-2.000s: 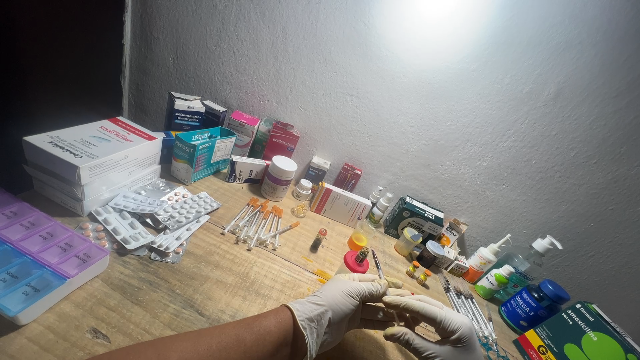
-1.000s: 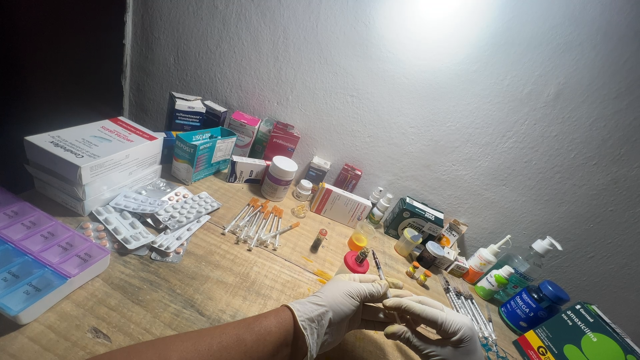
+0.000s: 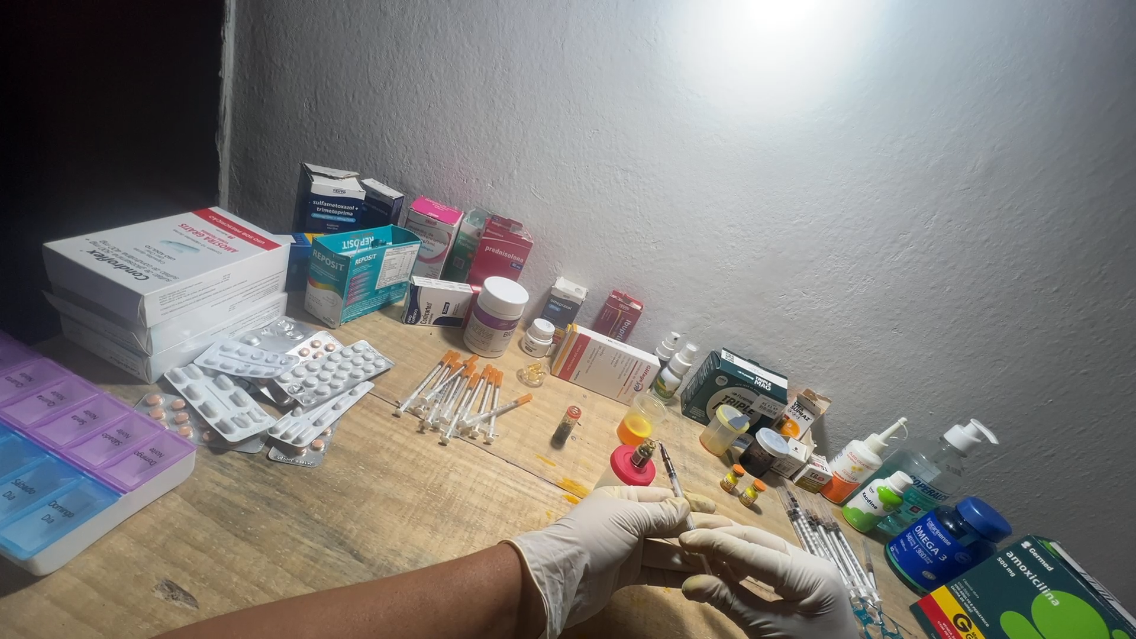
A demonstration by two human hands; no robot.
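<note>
Both hands wear pale latex gloves at the lower middle of the head view. My left hand (image 3: 617, 541) pinches the barrel of a thin syringe (image 3: 673, 472), which points up and slightly left. Around the syringe's lower end are the fingers of my right hand (image 3: 768, 572); its plunger is partly hidden by them. Just left of the syringe tip, a small dark vial (image 3: 642, 453) rests on the red lid (image 3: 632, 467) of a jar. Behind it is a clear cup of orange liquid (image 3: 635, 429). Another small vial (image 3: 565, 426) stands on the wooden table.
Orange-capped syringes (image 3: 461, 395) lie mid-table, more syringes (image 3: 830, 537) at right. Blister packs (image 3: 226, 404), a pill organizer (image 3: 98, 453) and stacked white boxes (image 3: 169, 266) are at left. Medicine boxes and bottles line the wall. Two small vials (image 3: 742, 486), a pump bottle (image 3: 932, 470) and an amoxicillin box (image 3: 1029, 595) are at right.
</note>
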